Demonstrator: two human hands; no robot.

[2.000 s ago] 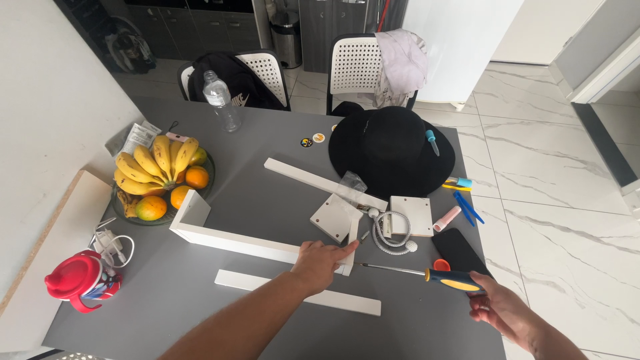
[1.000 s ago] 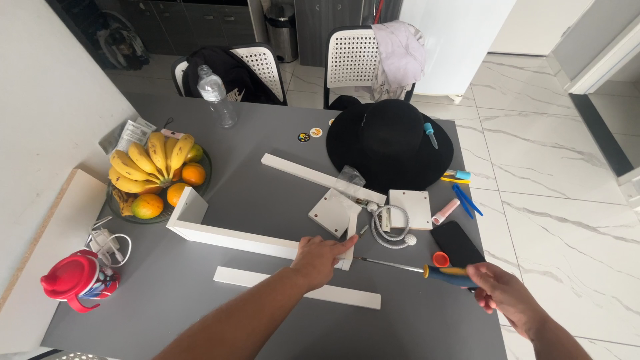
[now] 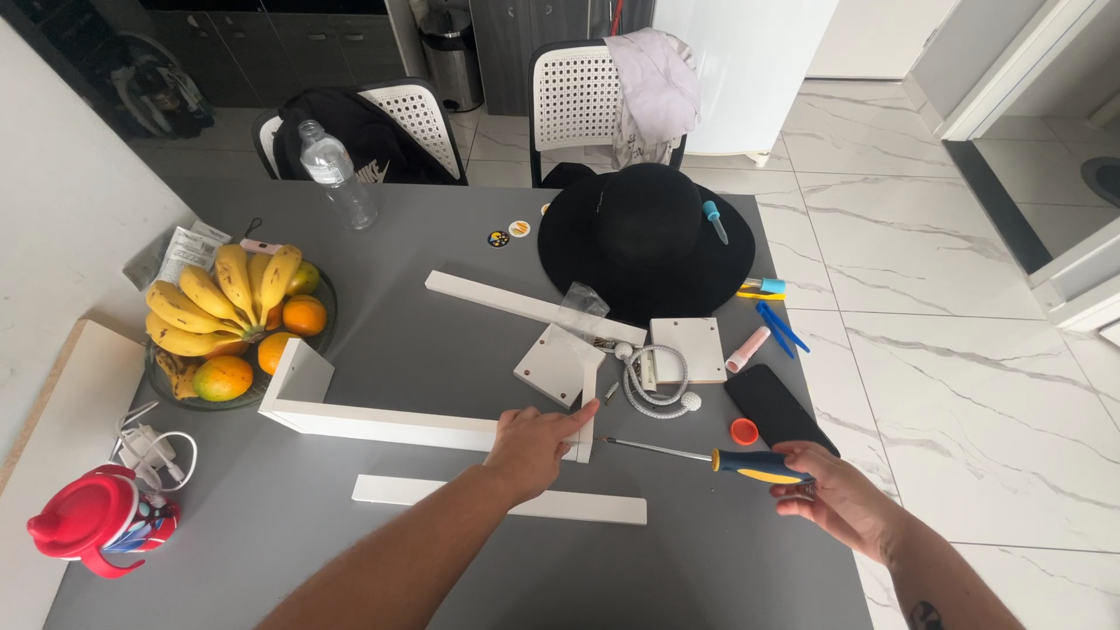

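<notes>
My left hand (image 3: 534, 451) rests on the right end of a white U-shaped panel frame (image 3: 394, 426), its fingers against the upright end piece. My right hand (image 3: 827, 494) grips the blue and yellow handle of a screwdriver (image 3: 757, 465), whose shaft points left with the tip just right of the frame's corner. A loose white strip (image 3: 577, 506) lies in front, passing under my left forearm. Behind are another white strip (image 3: 499, 302), two square white blocks with holes (image 3: 551, 363) (image 3: 687, 337), and a coiled grey cord (image 3: 669, 411) with ball ends.
A black hat (image 3: 647, 232) sits at the back right. Near the right edge lie a black phone (image 3: 779, 407), an orange cap (image 3: 744, 430) and blue tweezers (image 3: 783, 328). Fruit in a glass bowl (image 3: 328, 341), a red-lidded cup (image 3: 87, 516) and a white charger (image 3: 149, 451) are at left; a plastic bottle (image 3: 341, 179) stands behind.
</notes>
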